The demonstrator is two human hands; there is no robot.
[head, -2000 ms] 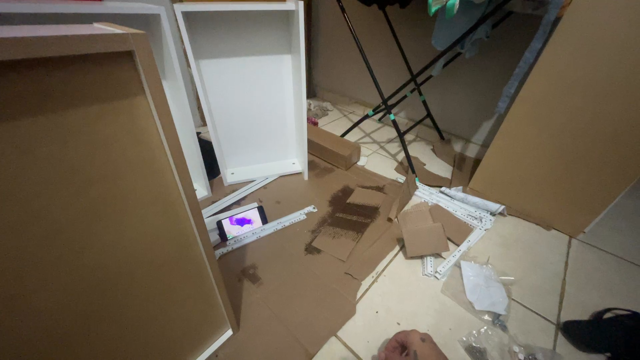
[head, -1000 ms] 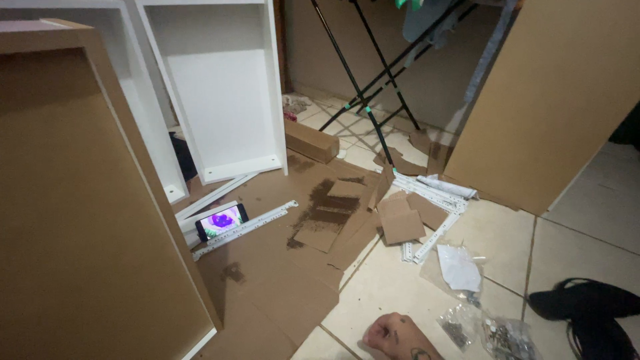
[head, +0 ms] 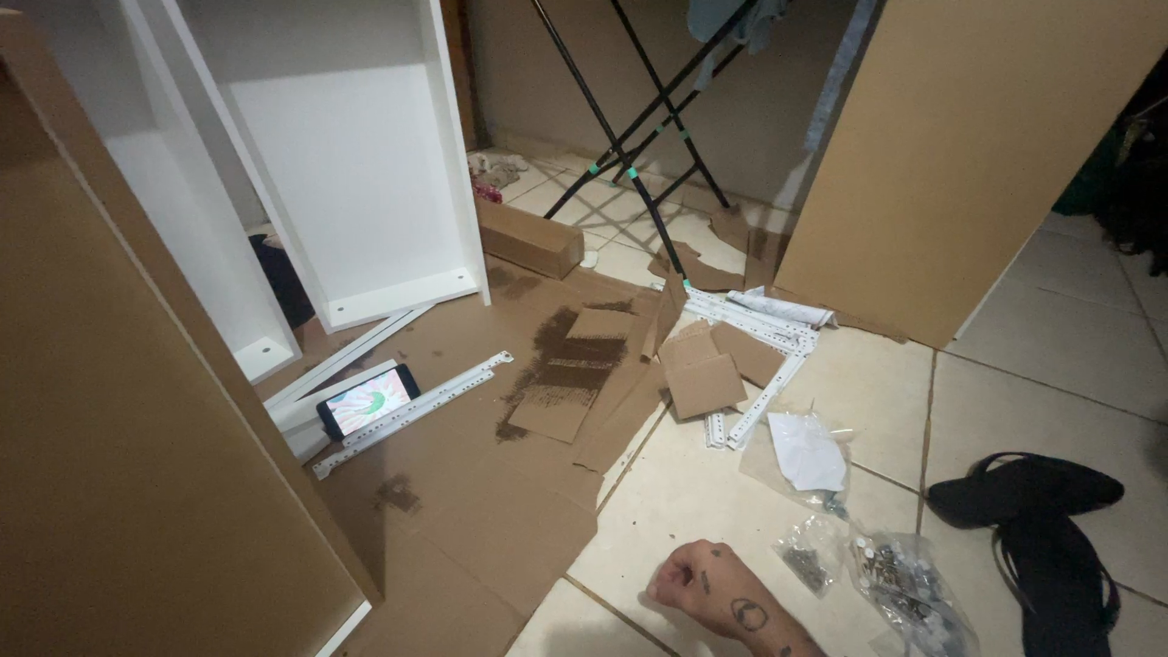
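My right hand (head: 707, 584) is curled into a fist low over the tiled floor, with tattoos on its back and wrist. Nothing shows between its fingers. To its right lie a small clear bag of screws (head: 810, 557) and a larger bag of mixed fittings (head: 912, 584). Beyond them is a clear bag with white paper (head: 808, 452). White metal drawer slides (head: 766, 401) lie around torn cardboard pieces (head: 703, 374). A lit phone (head: 370, 401) leans near another metal slide (head: 420, 411) on the flattened cardboard (head: 456, 529). My left hand is out of view.
White open-fronted units (head: 347, 155) and a brown-backed panel (head: 155, 365) stand at left. Black crossed rack legs (head: 620, 151) rise behind a long cardboard box (head: 534, 239). A large brown panel (head: 949, 164) leans at right, near black flip-flops (head: 1027, 493).
The view has shifted right and down, so more of my right wrist and the flip-flops show. The fist stays curled near the same floor spot. The picture on the phone has changed.
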